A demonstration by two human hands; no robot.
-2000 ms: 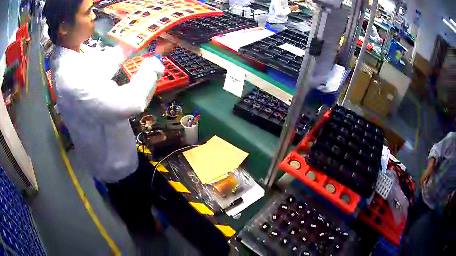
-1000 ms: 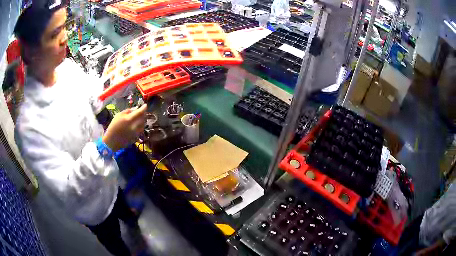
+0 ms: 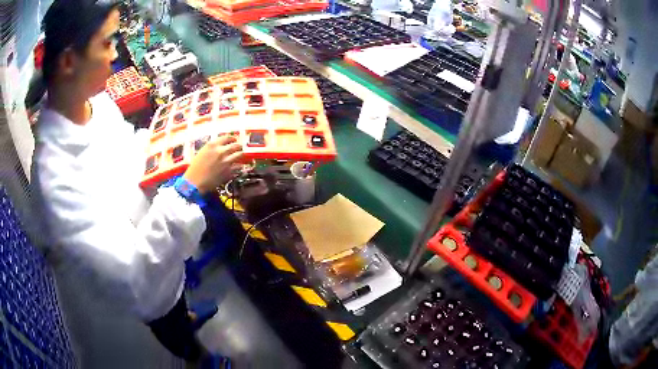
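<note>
Neither of my hands is in view. Nearest in front of me, a clear tray with many small dark parts (image 3: 440, 335) lies on the bench at the bottom. Beside it are a yellow-brown card (image 3: 337, 227) and a dark marker pen (image 3: 356, 293) on a white sheet. A black pocket tray stack (image 3: 527, 227) rests on an orange-red tray (image 3: 472, 263) at the right. Another person in a white coat holds an orange-red pocket tray (image 3: 281, 148) with dark parts in some pockets; one hand is over its near edge.
A metal post (image 3: 462, 144) rises between the bench and the right side. Black trays (image 3: 415, 158) lie on the green bench below a shelf (image 3: 339, 76). Yellow-black tape (image 3: 310, 296) runs along the bench edge. Another person's white sleeve (image 3: 635, 317) shows at the far right.
The other person's orange-red tray has come down nearer level, and their free hand has moved onto its near edge. The bench has shifted slightly right in view.
</note>
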